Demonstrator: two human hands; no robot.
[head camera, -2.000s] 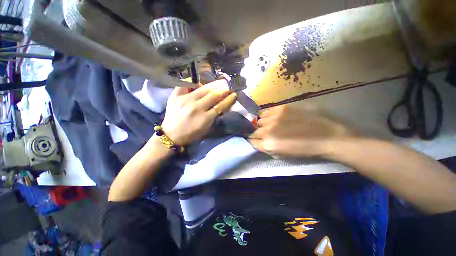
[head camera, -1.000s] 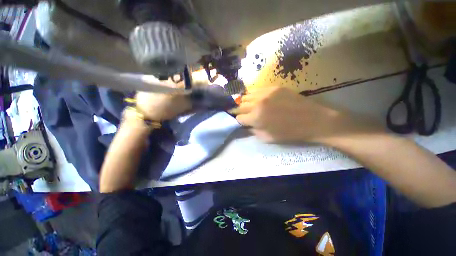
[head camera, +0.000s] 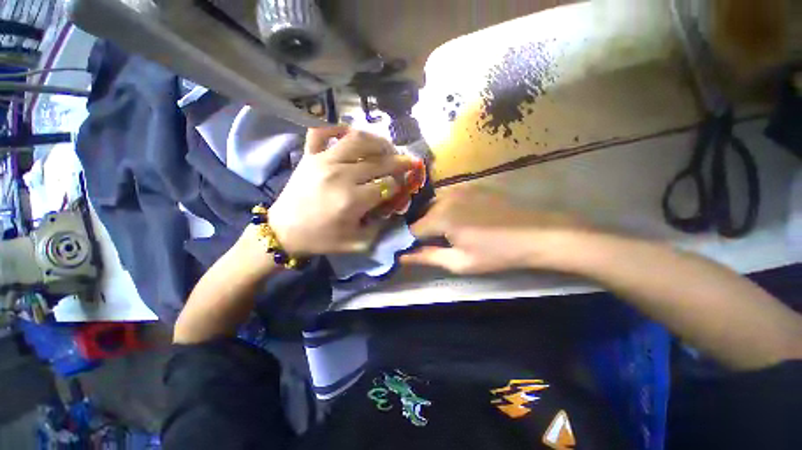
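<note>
Dark grey garment cloth (head camera: 145, 176) lies bunched left of the needle, with a white part (head camera: 251, 141) showing in it. A pale piece with a wavy edge (head camera: 374, 252) lies between my hands. My left hand (head camera: 339, 189), with a ring and a beaded bracelet, grips the cloth just in front of the presser foot (head camera: 403, 129). A small orange-red thing shows at its fingertips. My right hand (head camera: 466, 233) is blurred, at the dark cloth edge right of my left hand; its thumb and fingers are spread and its hold is unclear. The needle tip is hidden.
The machine bed (head camera: 563, 114) has a black speckled patch. Black-handled scissors (head camera: 714, 176) lie to its right. A ridged knob (head camera: 290, 28) is at the top. A motor-like part (head camera: 63, 250) stands at left. Striped cloth (head camera: 337, 360) hangs at the lap. Blue (head camera: 637, 378) and red (head camera: 110, 338) containers are below.
My left hand has moved right and down to the cloth before the presser foot. My right hand has shifted slightly down and its fingers have spread. The pale cloth is more bunched.
</note>
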